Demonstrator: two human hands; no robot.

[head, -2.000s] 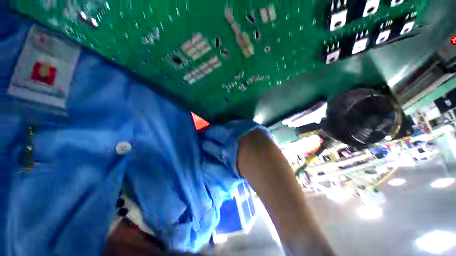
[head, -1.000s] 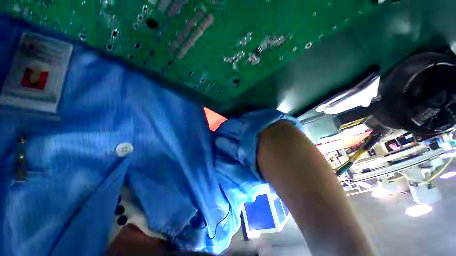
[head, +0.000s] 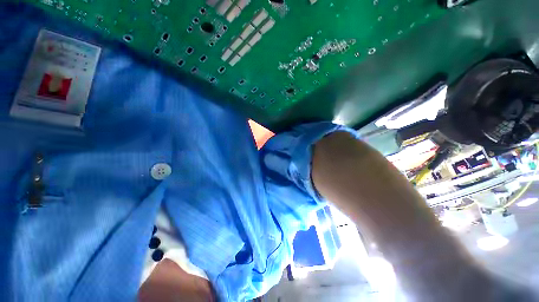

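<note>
The large green circuit board [head: 195, 35] fills the top of the picture and is cut off by its upper edge. It carries pale rectangular pads, white markings and tiny parts. One bare forearm of mine [head: 378, 189] comes out of a rolled blue sleeve [head: 295, 150] right of centre and runs to the lower right, blurred at its far end. Its hand is outside the picture. My other hand is not in view either. No hand touches the visible part of the board.
My blue smock [head: 118, 194] with a badge [head: 56, 79] fills the left. A large black cylinder [head: 493, 103] is at the right, beside the dark green mat [head: 408, 74]. Behind are shelves, a blue panel [head: 309, 246] and bright ceiling lights.
The view has shifted: the black transistors with silver-white faces have left the top right, and the black cylinder sits larger and farther right. The forearm now reaches farther towards the lower right.
</note>
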